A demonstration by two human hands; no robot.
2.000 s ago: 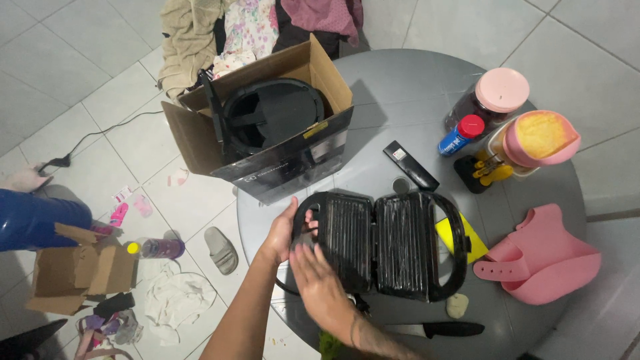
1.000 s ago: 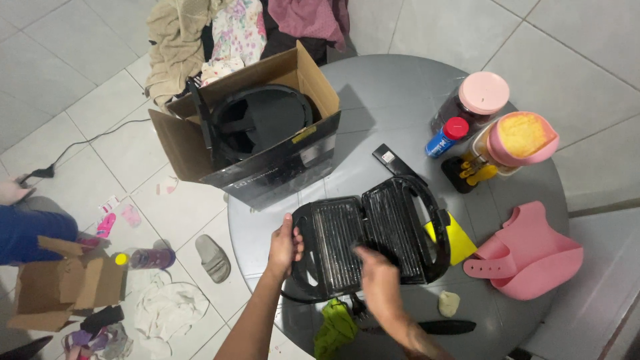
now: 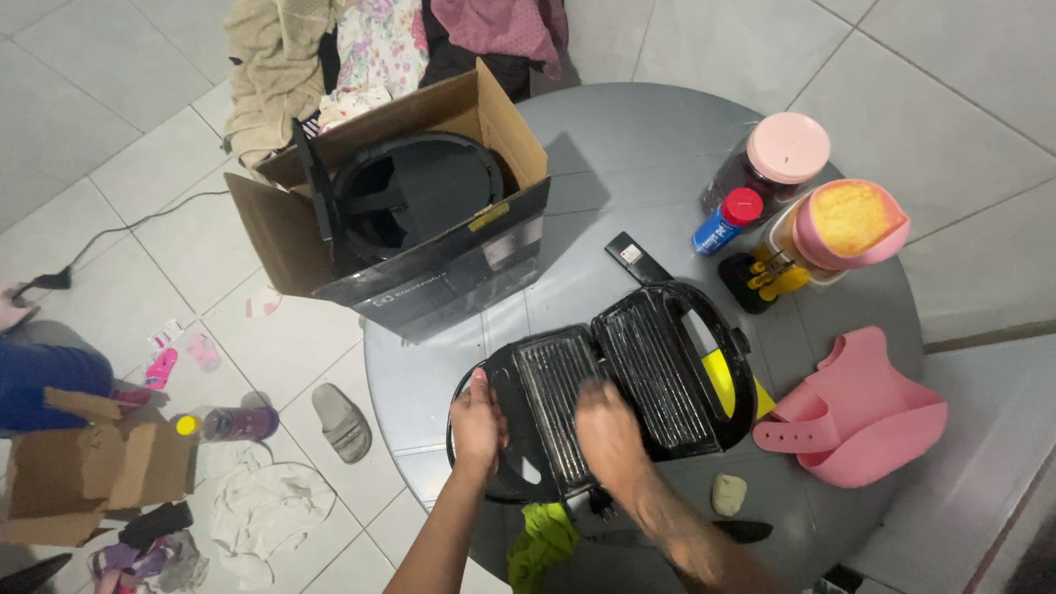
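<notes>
A black sandwich press with ridged plates lies opened flat on the round grey table. My left hand grips the handle side of its left half. Over the ridges of that half is my right hand, blurred and bent at the fingers; whether it holds anything is hidden. The power plug rests just below the press. A lime-green cloth hangs near the table's front edge, and a black-handled knife lies partly behind my right forearm. A pale lump sits above the knife handle.
An Electrolux carton holding a round black appliance stands behind left. Pink-lidded jars, a red-capped container, a yellow-and-black item and a pink silicone bib are at right. Clothes, a slide sandal and cardboard lie on the floor.
The press has turned on the table, its right half now reaching the black strip-like object behind it. My right hand has moved from the left half's near-left side onto its ridges. My left hand stays at the handle.
</notes>
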